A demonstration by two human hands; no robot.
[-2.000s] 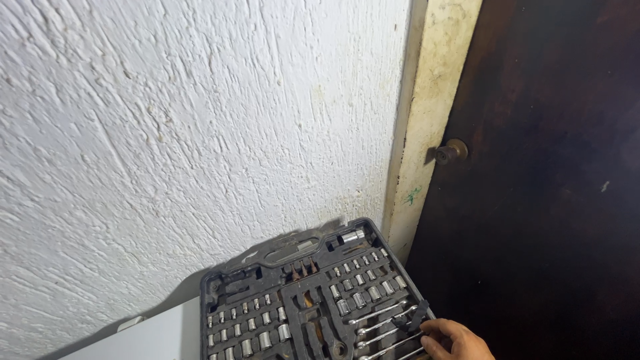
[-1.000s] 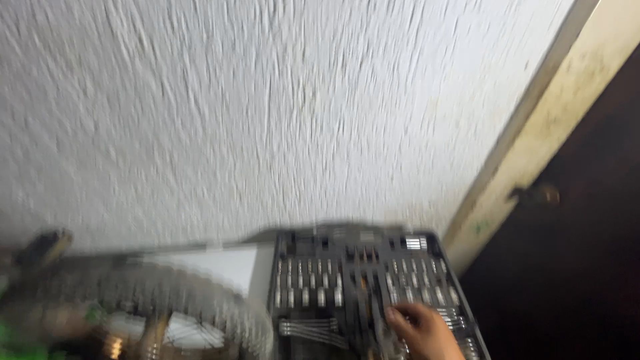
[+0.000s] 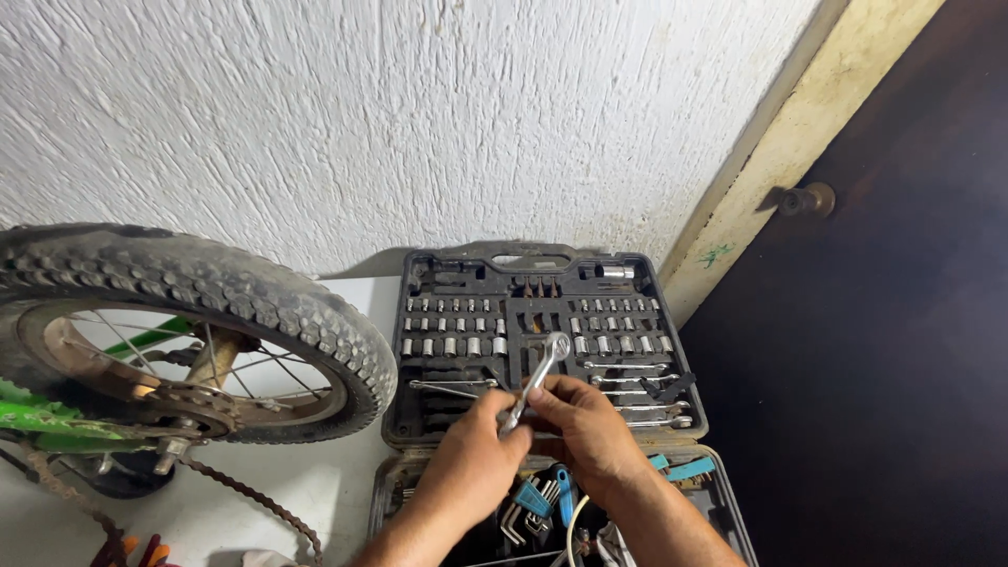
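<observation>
Between my two hands, over the middle of the tool case, is a steel wrench (image 3: 539, 379) with its ring end up and tilted to the right. My left hand (image 3: 479, 453) grips its lower end. My right hand (image 3: 581, 429) pinches the shank with thumb and fingers. Behind them the black socket set case (image 3: 531, 260) lies open against the wall, with rows of chrome sockets (image 3: 450, 346) and combination wrenches (image 3: 630, 380) in its slots. The wrench's lower tip is hidden by my fingers.
At left is a bicycle wheel (image 3: 315, 315) with a green frame (image 3: 63, 425) and a rusty chain (image 3: 256, 496) over a white surface. The case's lower half holds hex keys (image 3: 535, 500). A dark door with a knob (image 3: 805, 201) stands at right.
My left hand has come into view, and both hands now hold a wrench. Earlier only my right hand showed, at the case. The view has swung left, bringing in the wheel.
</observation>
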